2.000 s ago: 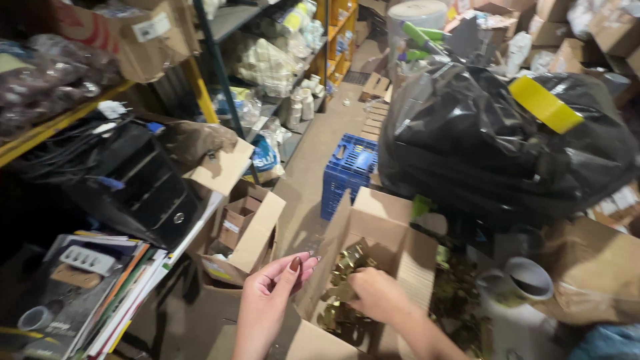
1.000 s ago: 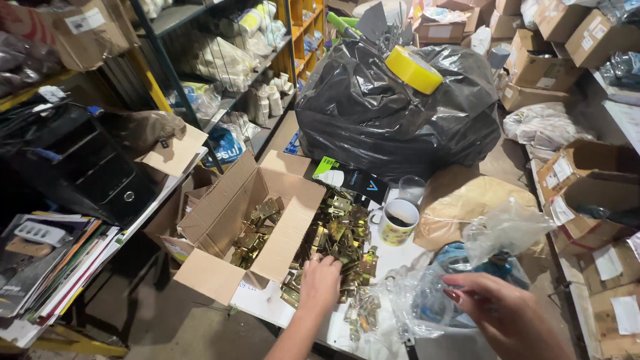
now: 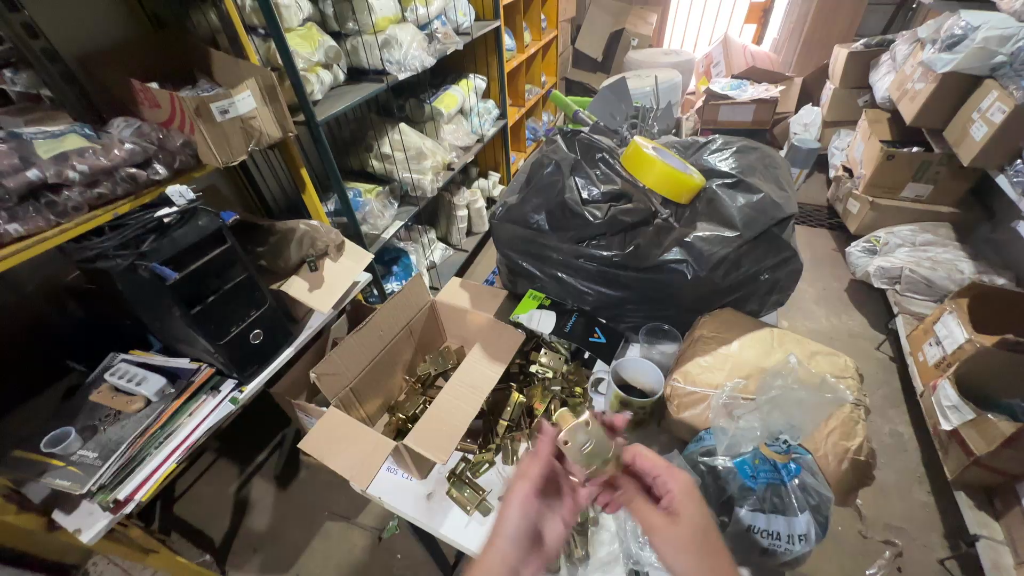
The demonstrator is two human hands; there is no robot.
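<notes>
Between my two hands is a brass-coloured metal fitting, partly blurred, with a rounded plate; its exact kind I cannot tell. My left hand grips its left side, and my right hand holds its right and lower edge. Behind them, a pile of similar brass-coloured metal fittings covers part of the white table. An open cardboard box with more fittings inside stands left of the pile. Just beyond my hands is a mug of dark liquid, beside a clear plastic cup.
A black plastic bag with a yellow tape roll on it stands behind the table. Right of my hands are a brown paper package and a clear bag of dark pieces. A computer tower and papers lie left; shelves line both sides.
My hands have come together on a fitting; one second ago the left was on the pile and the right was apart over the plastic bags. Two seconds ago a hand was inside the box.
</notes>
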